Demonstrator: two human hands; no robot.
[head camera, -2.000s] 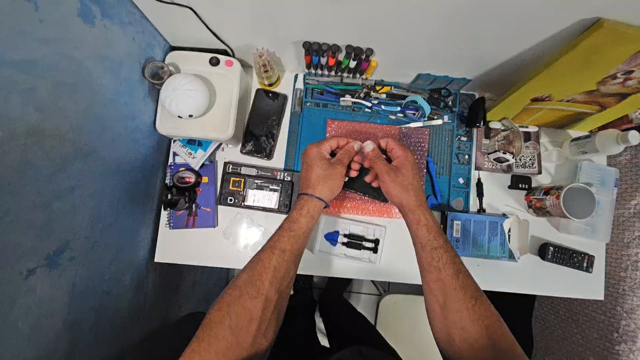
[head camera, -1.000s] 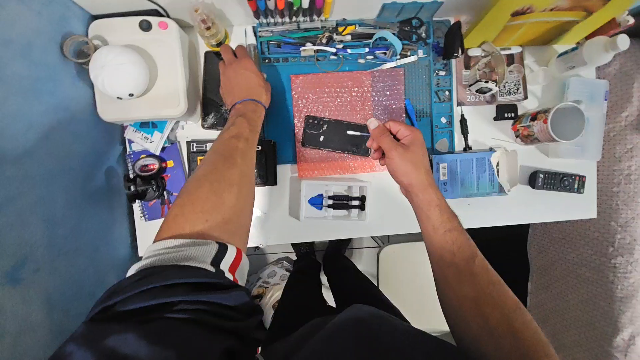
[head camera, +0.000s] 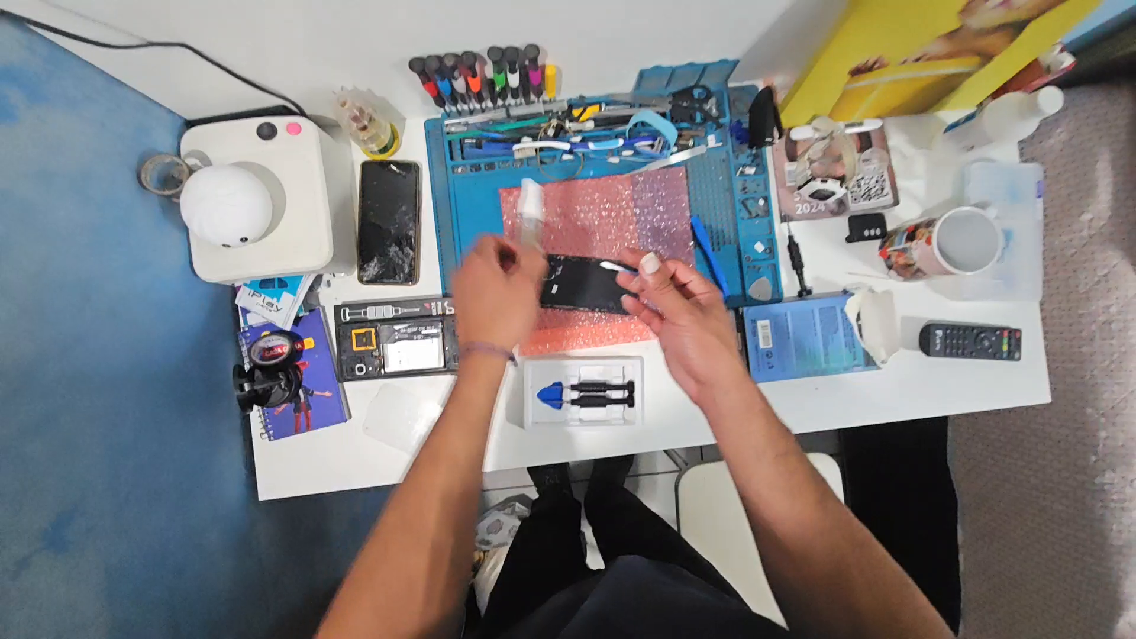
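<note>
My left hand (head camera: 499, 297) is blurred and closed around a small clear bottle with a white cap (head camera: 531, 202), at the left end of a dark phone part (head camera: 586, 284). That part lies on pink bubble wrap (head camera: 590, 217) over a blue repair mat (head camera: 466, 226). Between the thumb and fingers of my right hand (head camera: 670, 297) is a cotton swab (head camera: 614, 266), its white tip over the part. Left of my left hand, an opened phone (head camera: 404, 348) shows its inside. Farther back lies a phone with a cracked screen (head camera: 389, 222).
Screwdrivers (head camera: 484, 80) line the mat's back edge, near tweezers and brushes. A white tray (head camera: 583, 417) with small tools lies at the front. To the right are a blue box (head camera: 799, 337), a mug (head camera: 963, 241) and a remote control (head camera: 970, 341). A dropper bottle (head camera: 368, 129) stands back left.
My left hand has moved right from beside the cracked phone and now holds the small clear bottle. My right hand still holds the swab over the phone part.
</note>
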